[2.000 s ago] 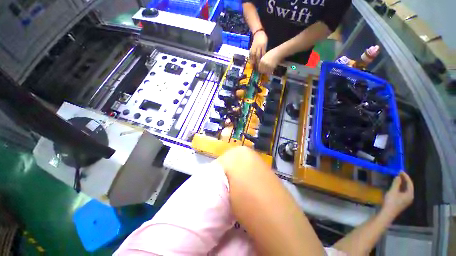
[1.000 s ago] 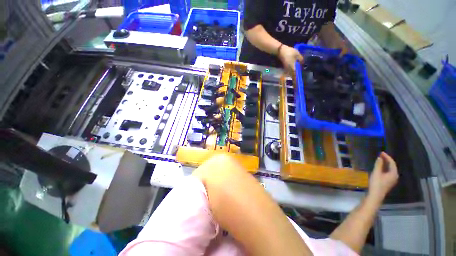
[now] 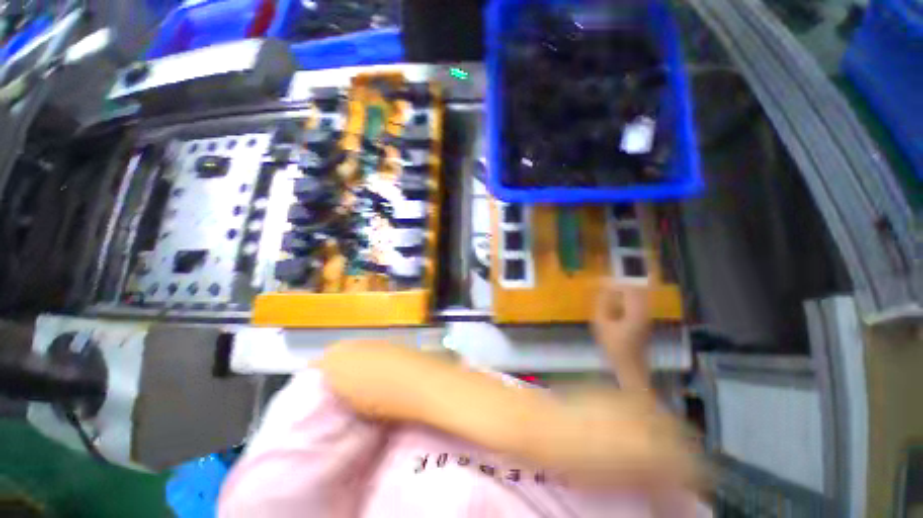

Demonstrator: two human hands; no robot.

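Note:
A blue plastic basket (image 3: 595, 194) heaped with black adapters (image 3: 582, 101) stands over the back part of the right orange tray (image 3: 547, 304). The tray's front part shows dark square sockets and a green strip. My right hand (image 3: 619, 309) is blurred at that tray's front edge, its fingers unclear. My left forearm crosses in front of my body; my left hand (image 3: 673, 455) is a blur over my right forearm. The left orange tray (image 3: 344, 310) holds two rows of black adapters with tangled cords around its green strip.
A perforated metal plate (image 3: 207, 223) lies left of the trays. A grey metal housing (image 3: 202, 81) and blue baskets (image 3: 349, 49) stand behind. A grey frame post (image 3: 810, 172) runs along the right. A blue object (image 3: 197, 486) is at lower left.
The view has turned and shifted. The basket was held by another person's hand and now hangs over the tray's back with no hand visible on it. My right hand moved left to the tray's front edge.

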